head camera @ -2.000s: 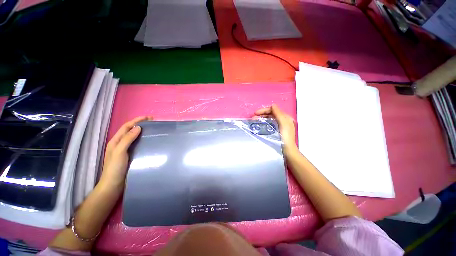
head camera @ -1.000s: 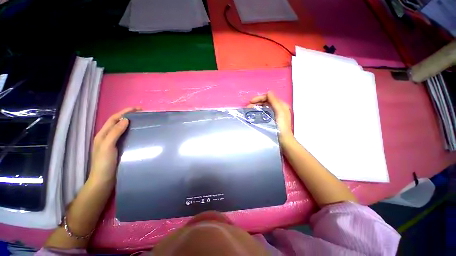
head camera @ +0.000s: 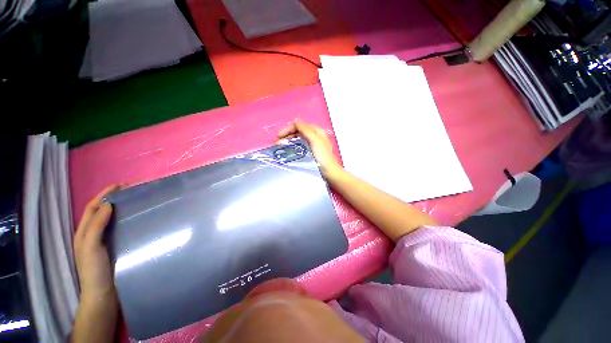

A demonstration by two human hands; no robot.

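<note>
A dark grey glossy tablet back cover (head camera: 201, 228) lies in front of me over the pink surface, with small white print near its near edge. Two dark lens rings and creased clear film show at its far right corner. My left hand (head camera: 95, 248) holds its left edge, thumb on top near the far left corner. My right hand (head camera: 313, 149) holds the far right corner beside the rings, its fingers partly behind the edge.
White sheets (head camera: 392, 127) lie right of the cover. Stacked pieces with interleaf sheets (head camera: 50, 234) stand at left, a second stack (head camera: 546, 80) at far right. A beige roller (head camera: 506, 30), a black cable (head camera: 268, 51) and greyish loose sheets (head camera: 137, 40) lie beyond.
The view has turned to the right, so the bench looks tilted and more of the far right stack shows. Both hands still hold the cover.
</note>
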